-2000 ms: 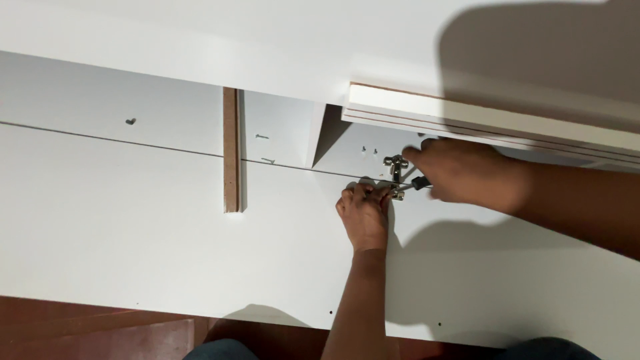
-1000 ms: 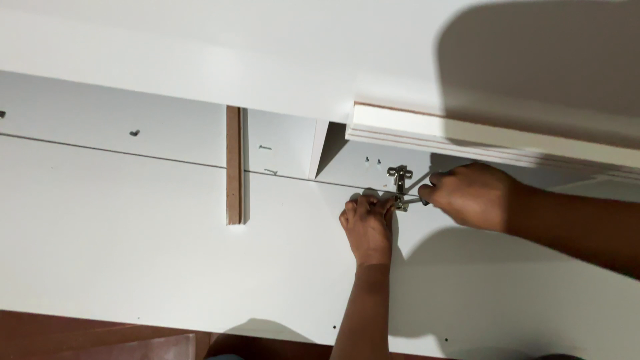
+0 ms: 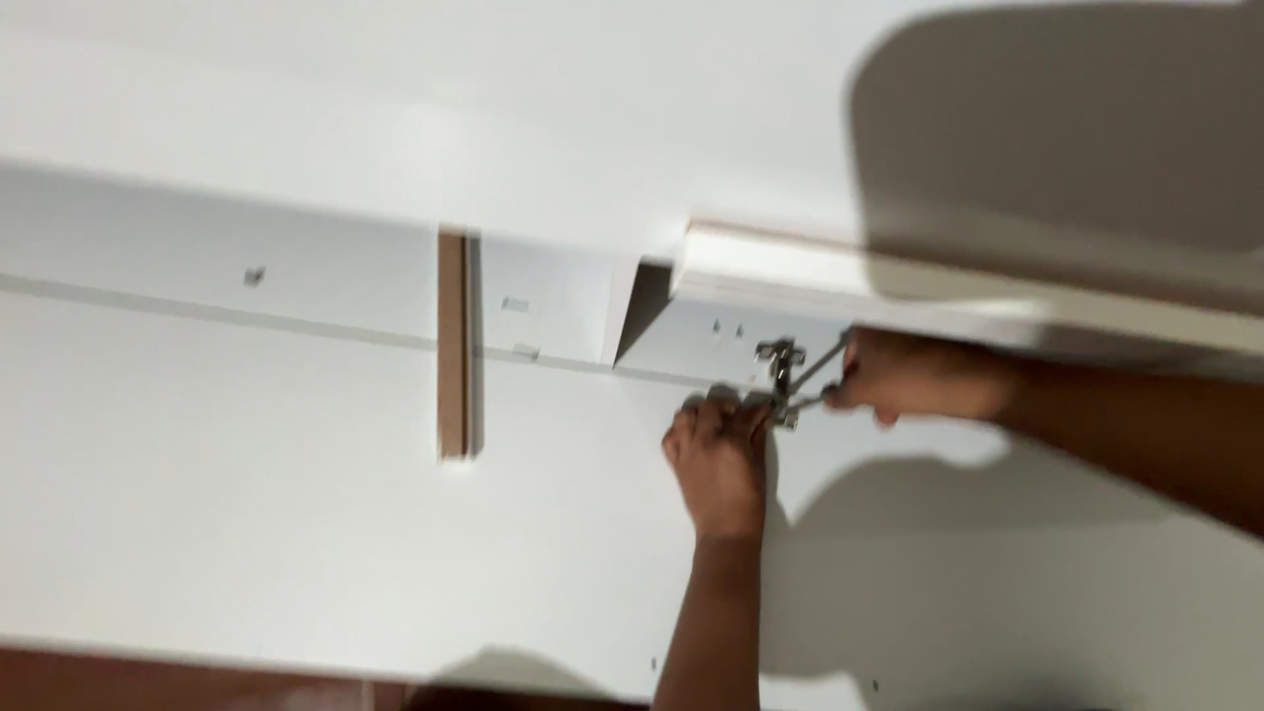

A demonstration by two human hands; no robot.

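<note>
A metal cabinet hinge [image 3: 782,367] spans the seam between a white panel [image 3: 494,553] and the grey-white board behind it. My left hand [image 3: 723,459] rests on the white panel, its fingertips at the hinge's lower left side; whether they grip the hinge is hidden. From the right, my right hand [image 3: 904,373] is closed on a screwdriver [image 3: 812,401], whose handle is mostly covered and whose shaft reaches the hinge. A second thin dark line between hand and hinge may be a shadow. Two small screws [image 3: 728,328] are just left of the hinge.
A brown-edged strip of board [image 3: 452,346] lies across the seam at left. Small metal pieces [image 3: 515,304] and a small fitting [image 3: 254,276] are scattered nearby. Stacked white boards [image 3: 889,272] run behind my right hand. Reddish-brown floor [image 3: 178,681] shows at the bottom left.
My right hand stays at the hinge with the screwdriver, its pose slightly changed. My left hand remains beside the hinge. The view has shifted slightly.
</note>
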